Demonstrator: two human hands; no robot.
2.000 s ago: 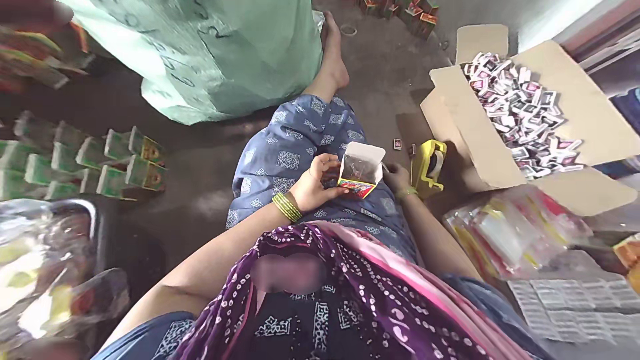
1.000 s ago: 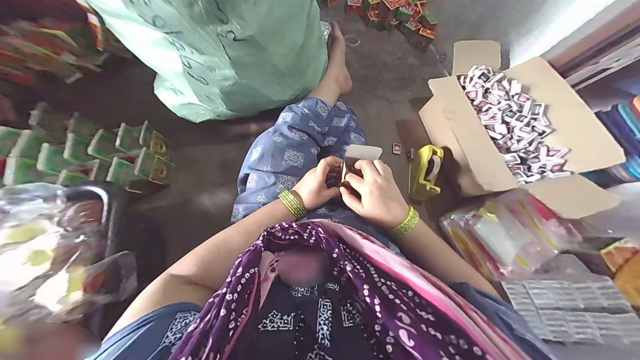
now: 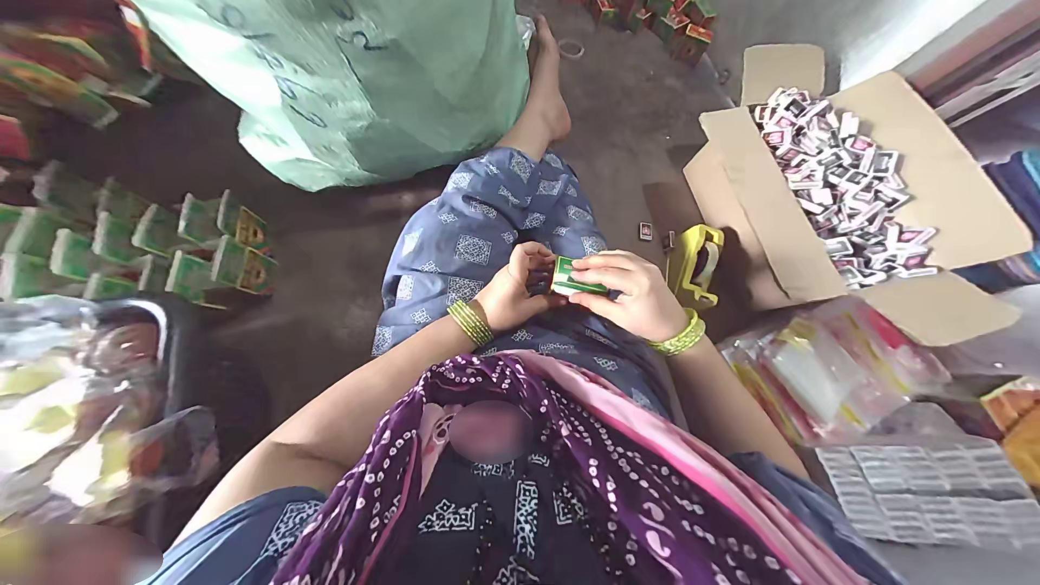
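Note:
Over my lap, a small green printed carton (image 3: 578,278) is held between both hands. My left hand (image 3: 517,286), with yellow-green bangles at its wrist, has its fingertips on the carton's left edge. My right hand (image 3: 630,291) grips it from the right, its fingers across the green face and its thumb below. The flap seen earlier does not show. To the right of my legs stands a yellow tape dispenser (image 3: 696,266). A small matchbox-like box (image 3: 645,231) lies on the floor near it.
An open cardboard box (image 3: 735,187) full of small boxes stands at right, above plastic packets (image 3: 837,366) and wrapped white packs (image 3: 934,491). A large green sack (image 3: 382,89) lies ahead. Rows of green cartons (image 3: 195,244) and a black tub (image 3: 166,349) are at left.
The carton's white flap, raised in the earlier frames, no longer shows, and its green face is visible. My right hand came onto the carton after the oldest frame.

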